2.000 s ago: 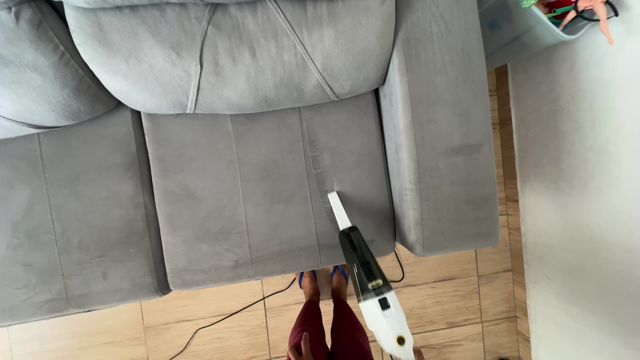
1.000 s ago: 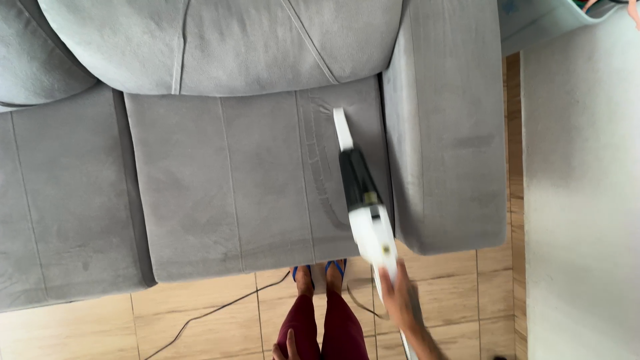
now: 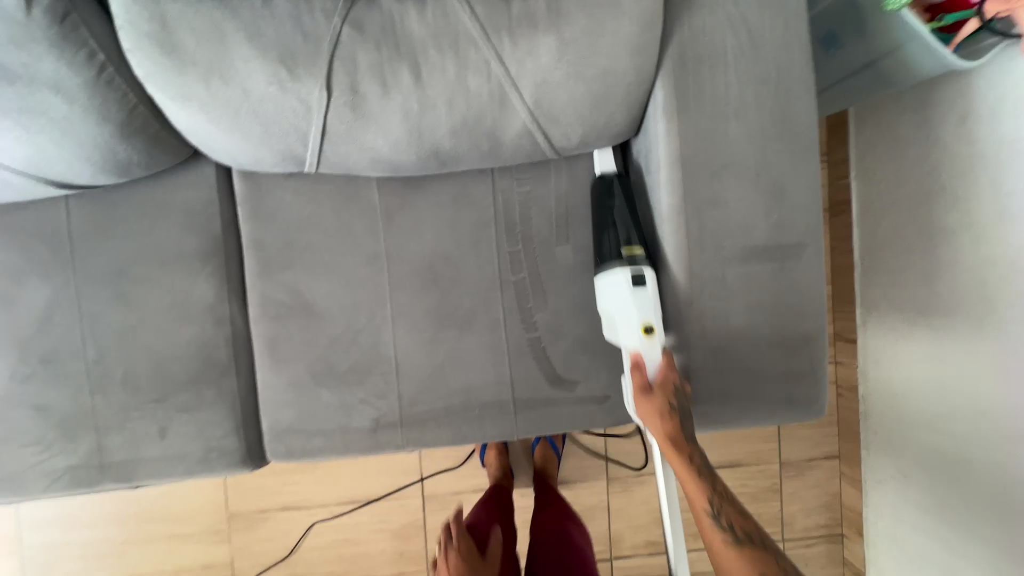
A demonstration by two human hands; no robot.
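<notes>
My right hand [image 3: 662,400] grips the white handle of a stick vacuum cleaner [image 3: 628,304] with a dark dust canister. Its white narrow nozzle [image 3: 606,162] reaches the back right corner of the grey sofa seat cushion [image 3: 440,296], beside the armrest and against the back cushion [image 3: 400,88]. Brushed marks run along the right part of the seat. My left hand [image 3: 468,548] is near my left thigh at the bottom, fingers apart, holding nothing; it is partly cut off by the frame.
The sofa's armrest [image 3: 744,240] rises to the right of the vacuum. A black cord [image 3: 360,506] lies on the tiled floor [image 3: 160,528] near my feet. A plastic bin [image 3: 872,60] with toys stands at the upper right, by a pale surface [image 3: 944,320].
The vacuum nozzle has moved from the middle of the cushion's right part back and right into the corner. My right hand has come into fuller view. More brushed marks show on the seat.
</notes>
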